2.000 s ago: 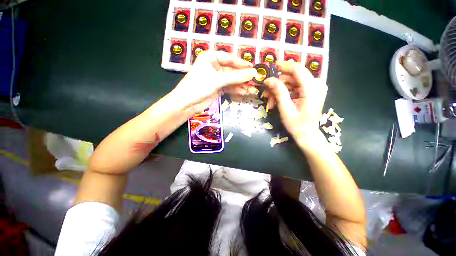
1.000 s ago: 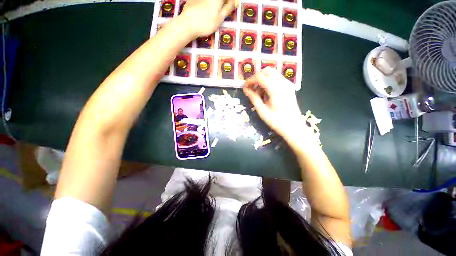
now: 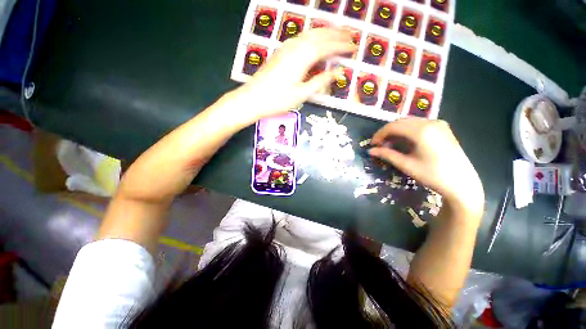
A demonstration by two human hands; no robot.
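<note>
A white blister tray (image 3: pixel 240 69) holds rows of red-and-black modules (image 3: pixel 377 49) with gold round centres. My left hand (image 3: pixel 302 64) is over the tray's near rows, thumb and fingers bent; it hides some pockets, and I cannot tell whether it grips a module. My right hand (image 3: pixel 427 151) is at the dark small pieces (image 3: pixel 398 183), thumb and forefinger close together. A small cream slip (image 3: pixel 364 142) shows at its fingertips; whether it is held is unclear. Cream pieces (image 3: pixel 331 144) lie scattered left of the right hand.
A lit smartphone (image 3: pixel 276 153) lies below the tray. At the right are a round white dish (image 3: pixel 536 128), a bottle (image 3: pixel 551 179), a white paper (image 3: pixel 523 183), tweezers (image 3: pixel 498 220) and crossed metal tools (image 3: pixel 558 225). A whitish strip (image 3: pixel 501 61) runs along the bench.
My left hand has come back from the tray's far part to its near rows. My right hand has moved from the tray's near edge down to the small pieces. The camera view has shifted and tilted.
</note>
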